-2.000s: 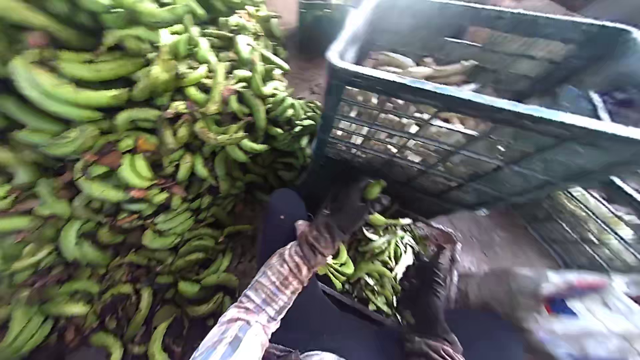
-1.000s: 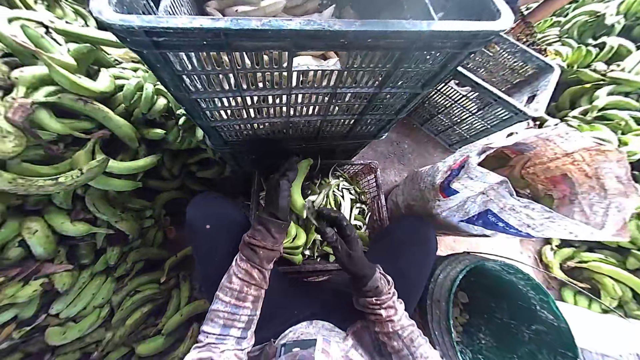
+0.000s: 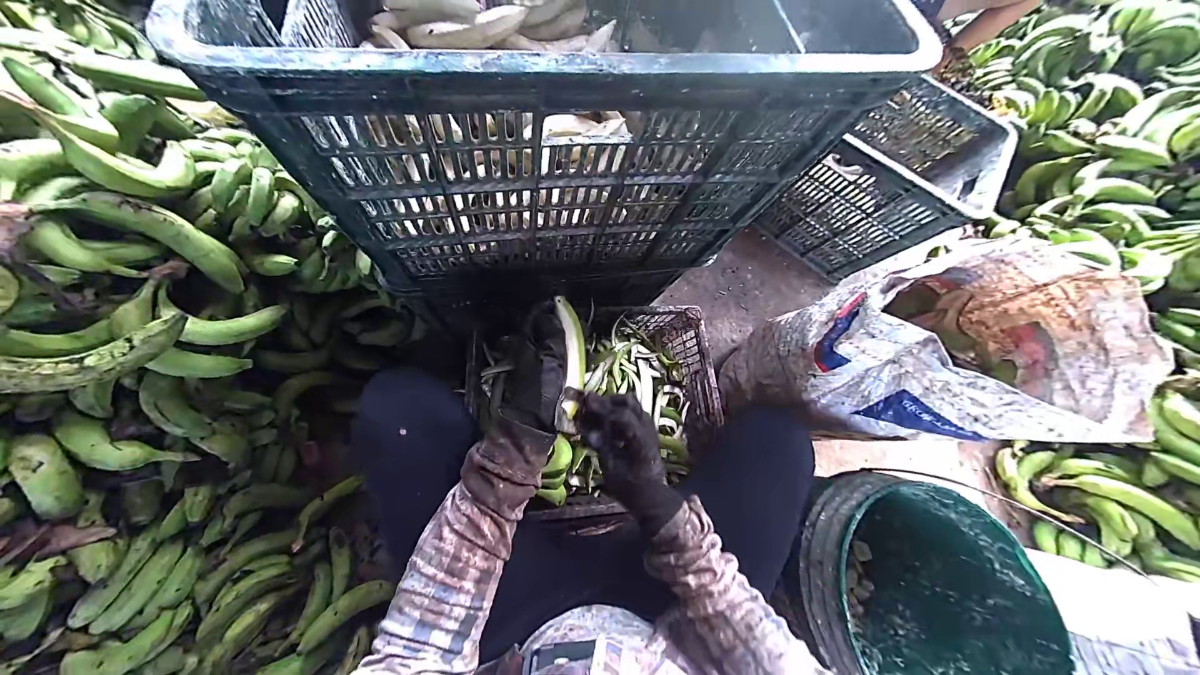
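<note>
My left hand (image 3: 532, 375), in a dark stained glove, grips a green plantain (image 3: 570, 347) held nearly upright, with a pale peeled strip showing along it. My right hand (image 3: 623, 441), also gloved, is at the plantain's lower end; its fingers are curled and blurred, and whether they hold a small blade cannot be made out. Both hands are above a low plastic crate (image 3: 698, 366) between my knees. Green peel strips (image 3: 642, 370) fill much of it, and a few unpeeled plantains (image 3: 555, 464) lie in it under my left wrist.
A large dark green crate (image 3: 544, 64) with peeled plantains (image 3: 469, 28) stands just ahead. Behind it at right is another crate (image 3: 872, 202), near a person's arm (image 3: 994, 26). A woven sack (image 3: 937, 375) and a green bucket (image 3: 947, 581) are at right. Plantain heaps (image 3: 122, 375) flank both sides.
The view has swung since two seconds ago. One second ago the plantain in my left hand looked all green; now a pale strip shows, and my right hand has moved in against it.
</note>
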